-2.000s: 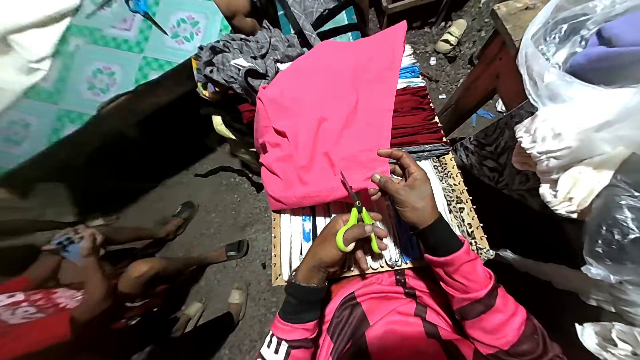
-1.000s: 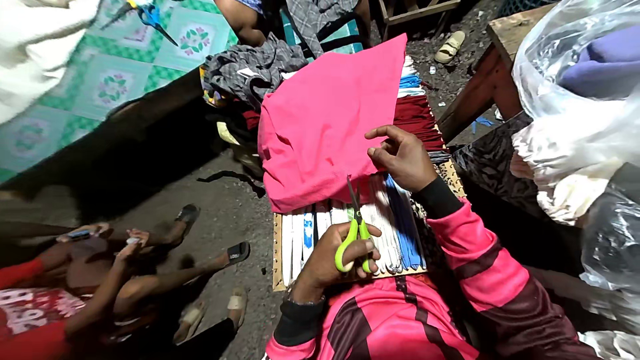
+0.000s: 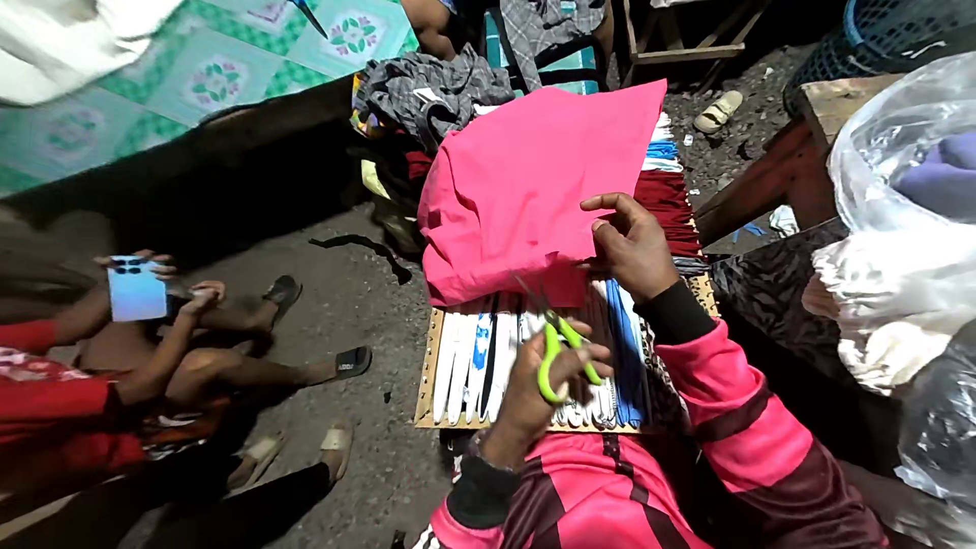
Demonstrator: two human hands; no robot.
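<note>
Bright pink fabric (image 3: pixel 534 175) lies over a wooden frame (image 3: pixel 428 374) edged with nails and strung with white, blue and dark red fabric strips (image 3: pixel 457 366). My left hand (image 3: pixel 534 381) holds small scissors with lime-green handles (image 3: pixel 550 362), their blades parted and pointing up at the lower edge of the pink fabric. My right hand (image 3: pixel 633 248) pinches that fabric between thumb and fingers at its lower right edge. A slit or fold shows in the cloth near the blades; which of the two I cannot tell.
A seated person (image 3: pixel 137 358) at the left holds a light blue phone (image 3: pixel 137 288). Grey checked cloth (image 3: pixel 435 88) is heaped beyond the frame. A green patterned table cover (image 3: pixel 213 76) is at upper left; a clear plastic bag (image 3: pixel 877 168) with cloth is at right.
My right hand has come down from its raised place over the pink fabric to its lower edge. The scissors blades have parted. The person at the left has raised a phone.
</note>
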